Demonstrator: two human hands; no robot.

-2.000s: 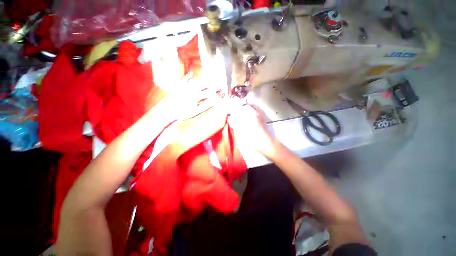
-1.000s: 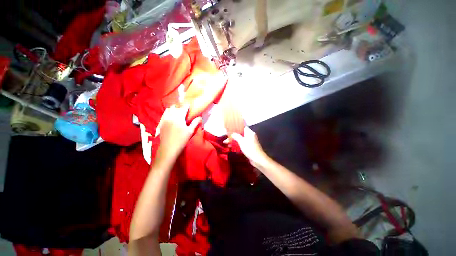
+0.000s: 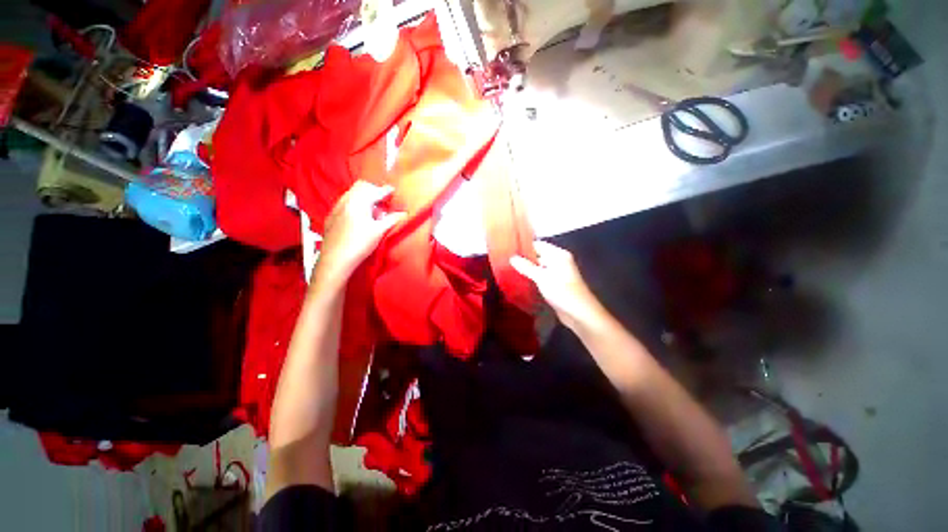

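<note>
A large red garment (image 3: 343, 114) lies bunched on the left of the white machine table and hangs over its front edge. My left hand (image 3: 357, 223) grips a fold of it, fingers and thumb closed on the cloth. My right hand (image 3: 549, 272) pinches a narrow red band (image 3: 507, 208) at the table's front edge; the band runs up toward the presser foot (image 3: 499, 78). A white patch (image 3: 463, 218) shows between the band and the garment. Whether the band's upper end lies under the foot cannot be told in the glare.
Black-handled scissors (image 3: 705, 130) lie right of the needle. The machine head (image 3: 644, 42) is at the top. A blue packet (image 3: 172, 203) and a dark thread cone (image 3: 127, 130) are at left, above black cloth (image 3: 114, 322). Small boxes (image 3: 884, 52) are at far right.
Both hands have come away from the needle toward the table's front edge. My right hand has since moved slightly right, drawing the red band straighter. The view has tilted down, then shifted.
</note>
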